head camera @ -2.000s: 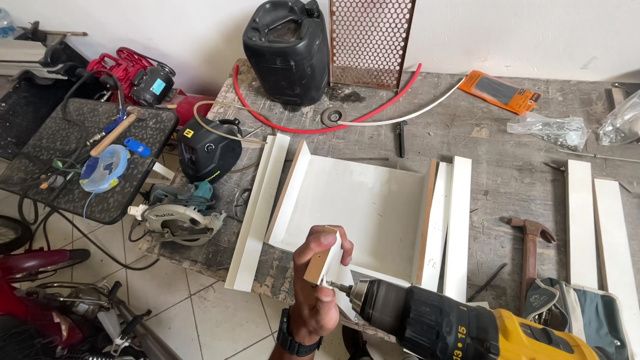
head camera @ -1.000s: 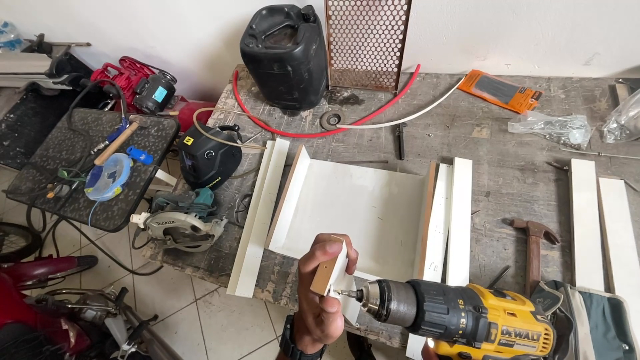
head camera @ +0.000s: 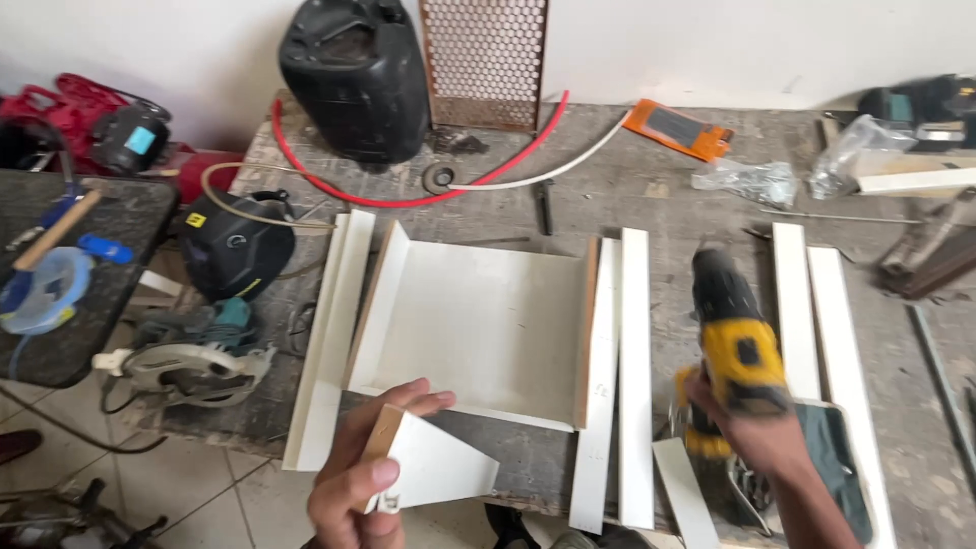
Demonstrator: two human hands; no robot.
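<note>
My left hand [head camera: 354,473] grips a small white board piece [head camera: 435,461] by its brown-edged end, over the front edge of the workbench. My right hand [head camera: 751,423] holds a yellow and black DeWalt cordless drill [head camera: 740,343] by its handle, above the bench's right side; the drill is blurred and points away from me. Between the hands, a shallow white tray-like box [head camera: 488,328] with raised brown-edged sides lies on the bench. White strips [head camera: 634,374] lie right of the box, and a white channel-shaped length [head camera: 332,343] lies to its left.
A circular saw [head camera: 191,370] and a black welding helmet [head camera: 236,244] sit at the left. At the back stand a black jerrycan [head camera: 358,84] and a perforated metal panel [head camera: 486,61], near a red hose [head camera: 366,201]. More white strips [head camera: 797,313] and plastic bags [head camera: 747,181] lie at right.
The drill was at the board piece in my left hand; my right hand has carried it away to the right. My left hand still holds the piece, now turned with its white face showing more.
</note>
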